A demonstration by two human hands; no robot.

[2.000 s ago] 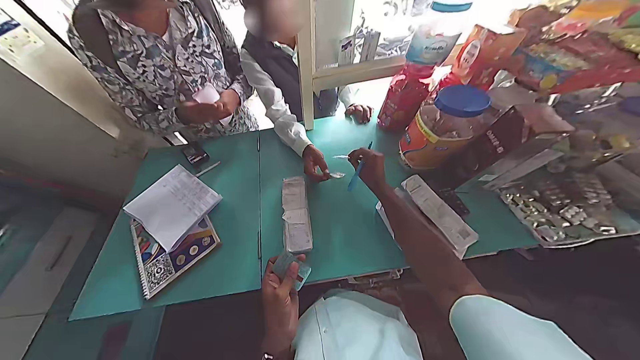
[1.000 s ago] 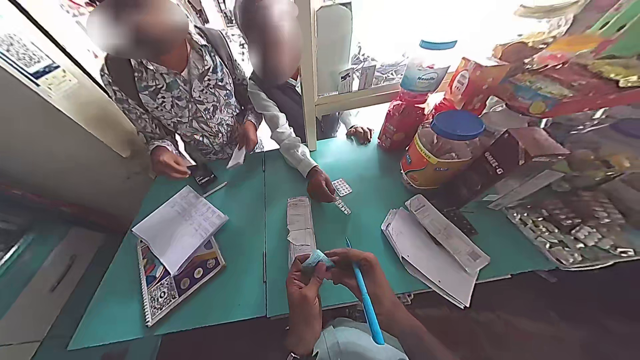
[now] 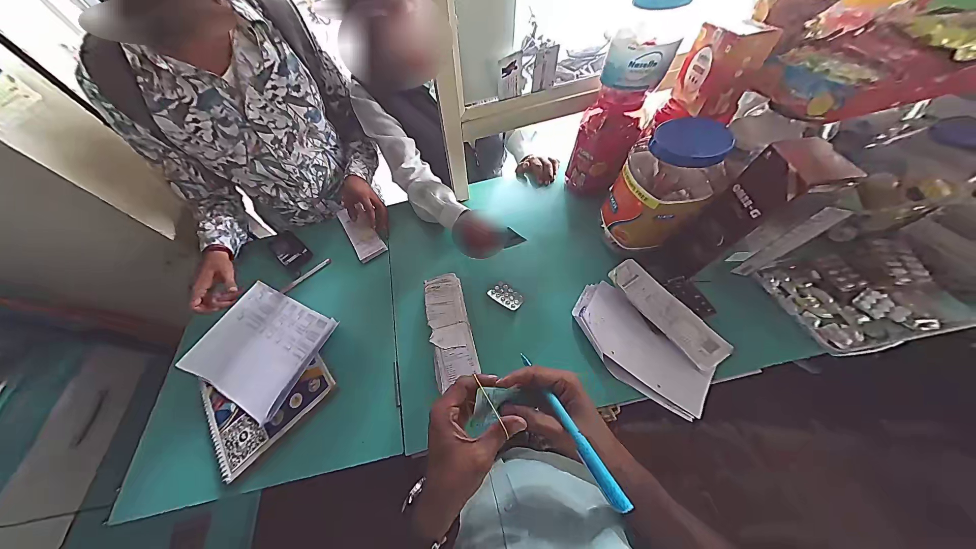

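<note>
Close to my body at the counter's near edge, my left hand (image 3: 465,435) grips a small green-white packet (image 3: 492,404) with a rubber band (image 3: 490,404) stretched across it. My right hand (image 3: 553,408) holds the packet's other side, and a blue pen (image 3: 587,450) is tucked along that hand, its tip toward the counter. Beyond my hands a stack of paper slips (image 3: 450,328) lies lengthwise. A silver blister pack of tablets (image 3: 505,296) rests to its right. What lies inside the packet is hidden by my fingers.
Two people stand across the green counter (image 3: 351,381); one holds a paper slip (image 3: 364,236). At left lie papers (image 3: 259,343) on a spiral notebook (image 3: 305,396), a phone (image 3: 290,250) and a pen. Papers (image 3: 648,358), a blue-lidded jar (image 3: 663,191), boxes and a tray of blister packs (image 3: 862,297) stand right.
My right hand has come back from across the counter to meet my left. The blister pack, at a customer's hand a second ago, now lies on the counter. A rubber band now shows across the packet.
</note>
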